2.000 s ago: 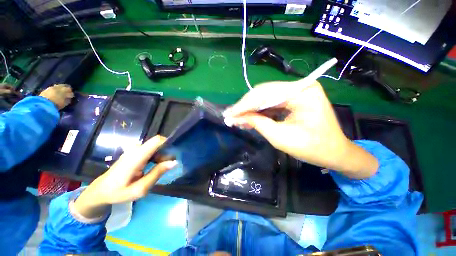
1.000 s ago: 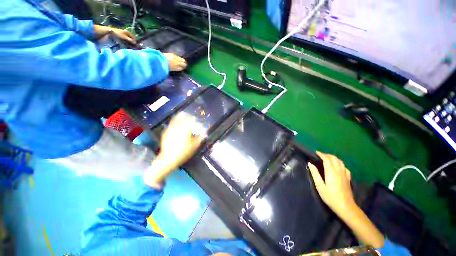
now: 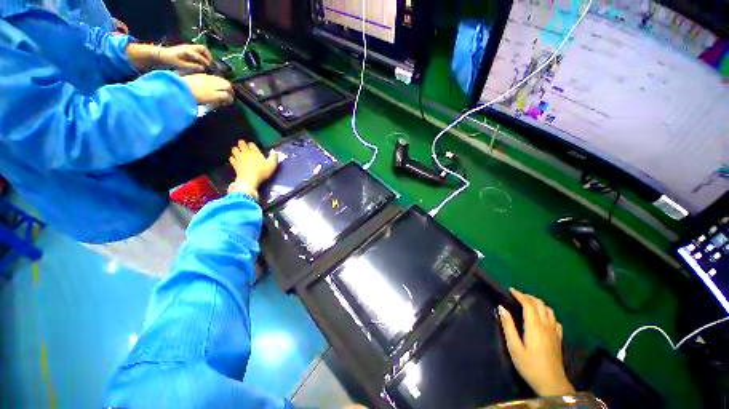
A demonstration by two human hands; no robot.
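Observation:
My left hand (image 3: 253,166) rests with spread fingers at the left part of a lit tablet (image 3: 300,169). My right hand (image 3: 537,343) holds the right edge of a black tablet tray (image 3: 329,307), thumb on the inner side. The tray holds a dark glossy tablet (image 3: 404,275) with a white cable (image 3: 449,194) at its back edge, and another dark tablet (image 3: 456,355) nearer my right hand. To the left, a tablet with a yellow charging symbol (image 3: 336,204) also has a white cable at its back edge.
Two scanners (image 3: 417,165) (image 3: 587,244) lie on the green mat behind the trays. Large monitors (image 3: 615,96) stand behind. Another tray (image 3: 292,94) lies far left, near a person in blue sleeves (image 3: 120,112). A dark tablet with a cable lies at lower right.
My left hand has moved left and away from me, from near the charging tablet to the leftmost tablet. My right hand stays at the tray edge. The other person's hands have moved left.

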